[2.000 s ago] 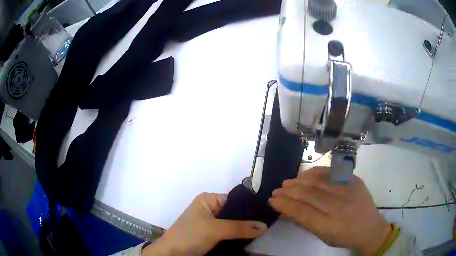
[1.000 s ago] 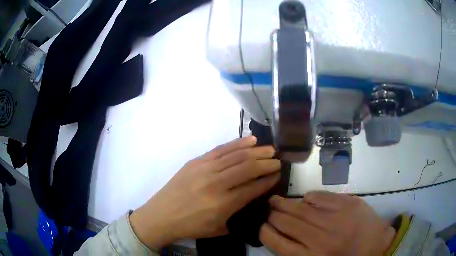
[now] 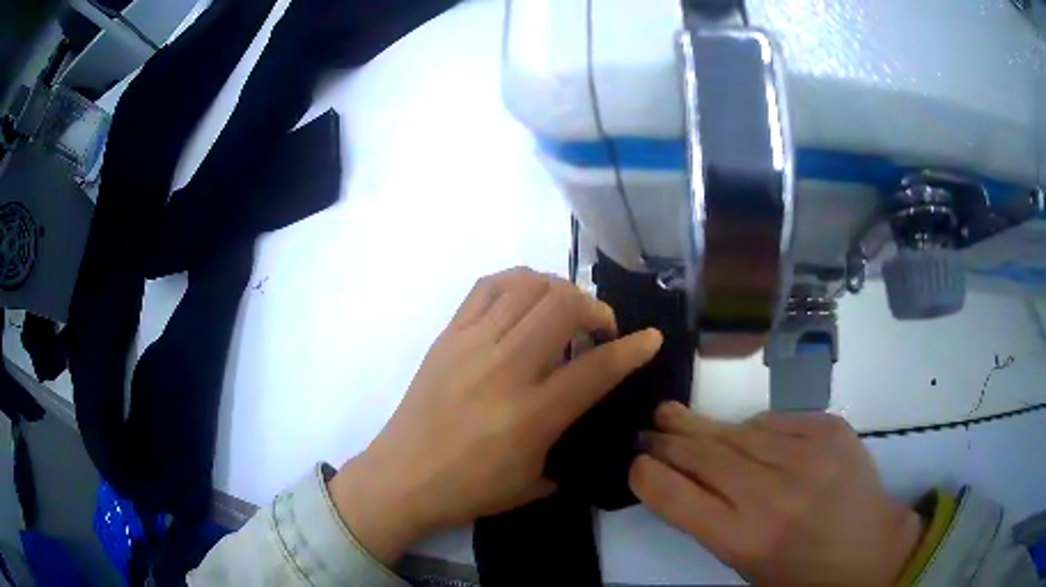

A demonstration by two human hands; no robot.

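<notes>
A black fabric strip (image 3: 640, 300) runs from under the sewing machine head (image 3: 642, 103) toward me and hangs over the table's front edge. My left hand (image 3: 488, 407) lies on the strip's left side, index finger stretched over it, the other fingers bent at its left edge. My right hand (image 3: 780, 487) holds the strip's right edge between thumb and fingers, near a folded part. The chrome take-up guard (image 3: 740, 184) stands in front of the head. The needle and presser foot are hidden behind the guard and head.
Spare black strips (image 3: 138, 229) drape over the white table (image 3: 379, 229) at the left, one short end sticking out. A grey unit with a round vent (image 3: 40, 229) stands at far left. A grey-blue attachment (image 3: 799, 373) and tension knob (image 3: 924, 283) are right of the guard. Loose thread (image 3: 989, 384) lies at right.
My left hand has shifted from lying flat across the strip to bent fingers at its left edge, uncovering more fabric. My right hand stays on the right edge. The machine appears slightly further right.
</notes>
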